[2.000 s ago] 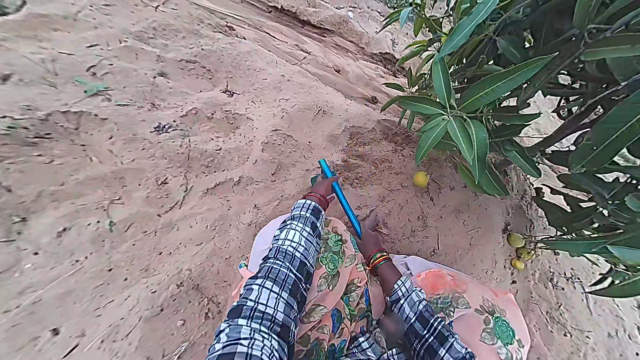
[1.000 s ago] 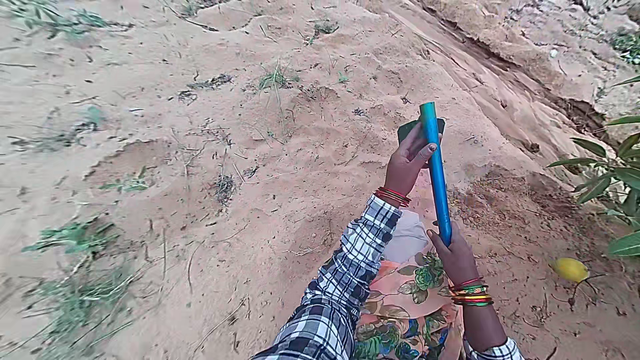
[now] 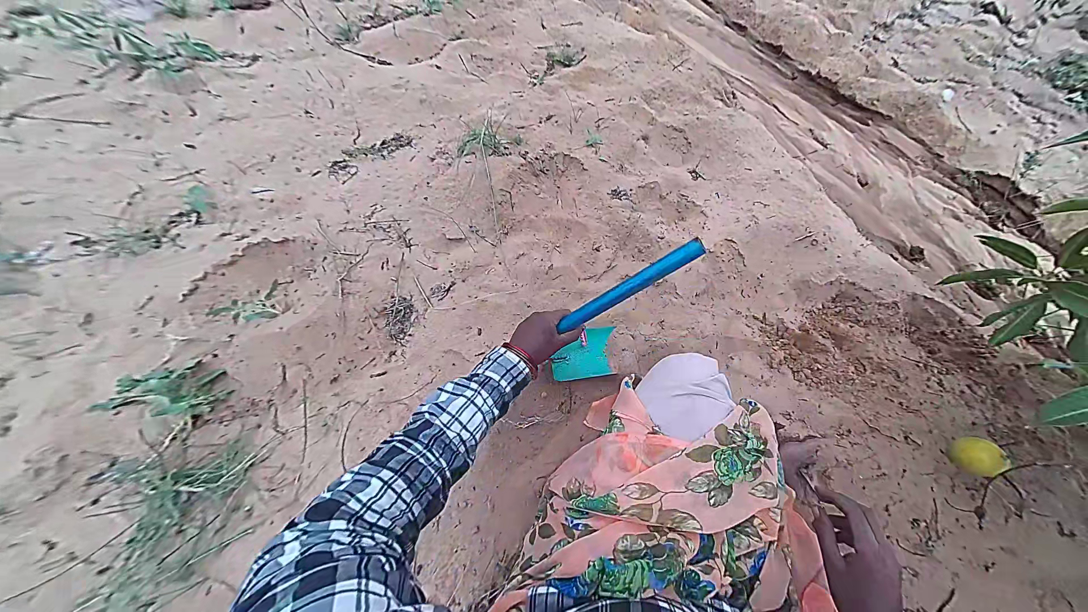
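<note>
My left hand [image 3: 542, 337], with red bangles at the wrist, grips the near end of a blue metallic tube-like handle [image 3: 636, 284], which slants up to the right. Just below that hand, a curved teal-green blade or plate [image 3: 585, 355] lies against the sandy soil; how it joins the handle is hidden. At the lower right, my right hand [image 3: 857, 548] is away from the handle, low beside the floral cloth [image 3: 654, 501] over my lap, near my foot. Its fingers are partly spread, and whether they touch anything is unclear.
A yellow fruit [image 3: 979, 456] lies on the soil at the right, beside a thin twig. Green leaves [image 3: 1041, 293] of a branch reach in from the right edge. Grass tufts [image 3: 174, 484] and dry twigs are scattered on the left. An eroded channel [image 3: 943, 170] runs across the upper right.
My right hand has let go of the blue handle and moved down to the right. The handle has swung from near upright to a slant, and the teal plate has come into view beneath my left hand.
</note>
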